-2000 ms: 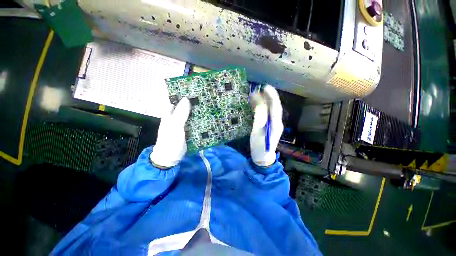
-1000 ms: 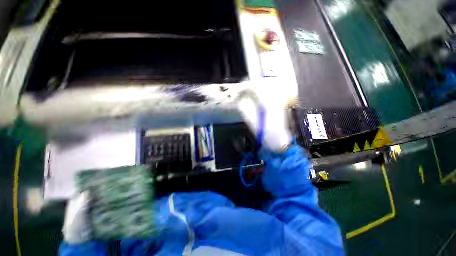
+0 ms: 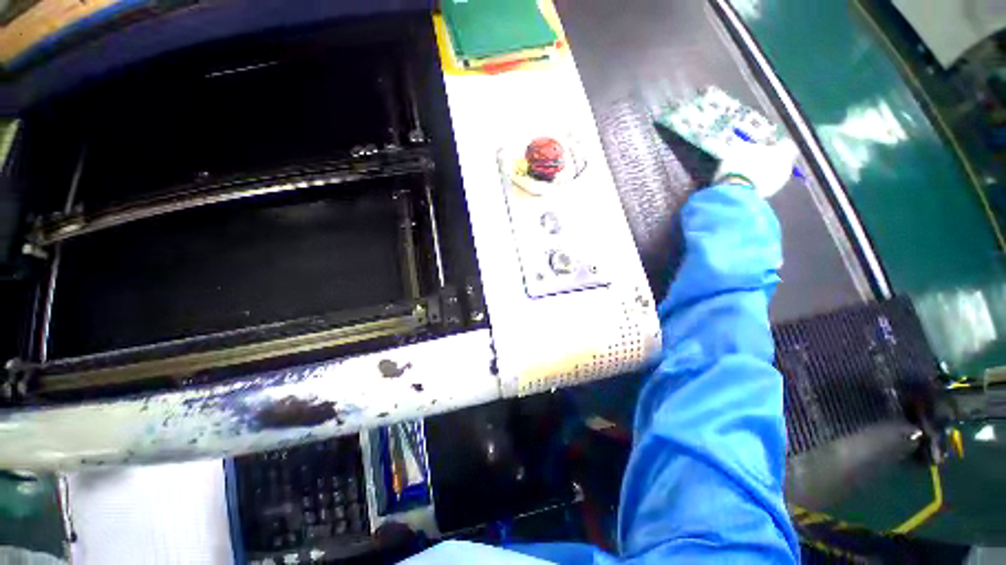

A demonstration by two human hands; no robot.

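Observation:
My right hand (image 3: 759, 163), in a white glove, reaches out over the dark bench to the right of the machine. It holds the near right corner of a circuit board (image 3: 706, 119), which lies on or just above the bench surface; I cannot tell which. A blue pen (image 3: 799, 172) shows at the same hand. My left hand is not in view, and the board it held earlier is not in view either.
The machine's front edge (image 3: 441, 370) and black opening with clamp rails (image 3: 221, 342) lie left. A red emergency button (image 3: 544, 159) and green board stack (image 3: 496, 28) are on its right panel. Keyboard (image 3: 298, 497), paper (image 3: 149, 513) and pens (image 3: 406, 469) lie below; black ribbed rack (image 3: 849, 370) at right.
My right hand has moved from the machine's front edge out to the board on the dark bench. The view has shifted right and forward. My left hand and its board have left the picture.

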